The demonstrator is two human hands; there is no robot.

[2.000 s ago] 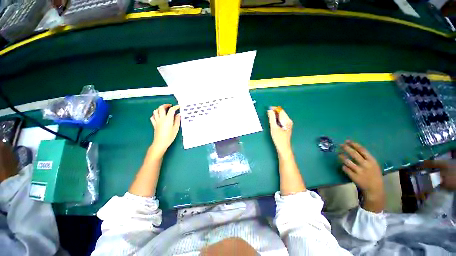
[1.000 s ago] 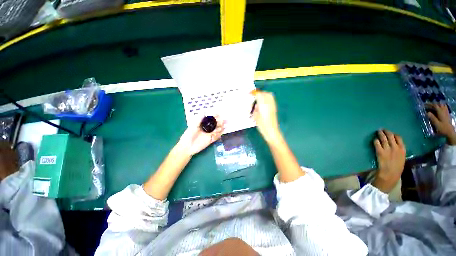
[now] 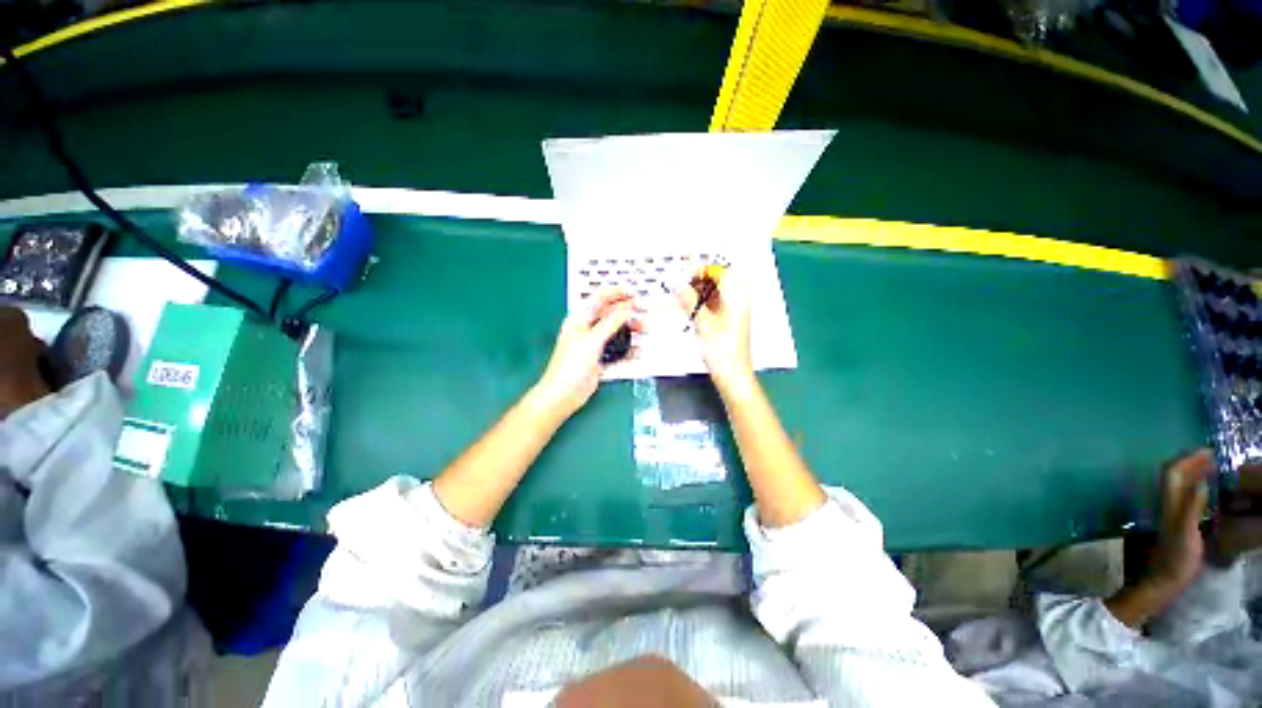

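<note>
A creased white sheet (image 3: 678,194) lies in front of me with its far half raised. Rows of small dark adhesive pieces (image 3: 623,273) show on its lower left part. My left hand (image 3: 588,346) is over the sheet's lower left edge and holds a round black part (image 3: 617,343). My right hand (image 3: 723,325) is over the sheet's right part and holds dark tweezers (image 3: 703,293) like a pen; an orange-yellow cover shows at a fingertip. The tweezers' tips are too small to tell what they touch.
A clear plastic bag (image 3: 678,440) lies below the sheet. On the left are a blue bin (image 3: 336,259) with crumpled clear bags, a green box (image 3: 229,401) and a black cable (image 3: 166,253). A blister tray (image 3: 1229,346) is far right. Neighbours' hands show at both sides; a yellow post (image 3: 768,62) stands behind.
My left hand first came from beside the sheet with the black part, palm up; now its fingers are turned inward around it. My right hand has moved in over the sheet. The view has shifted left.
</note>
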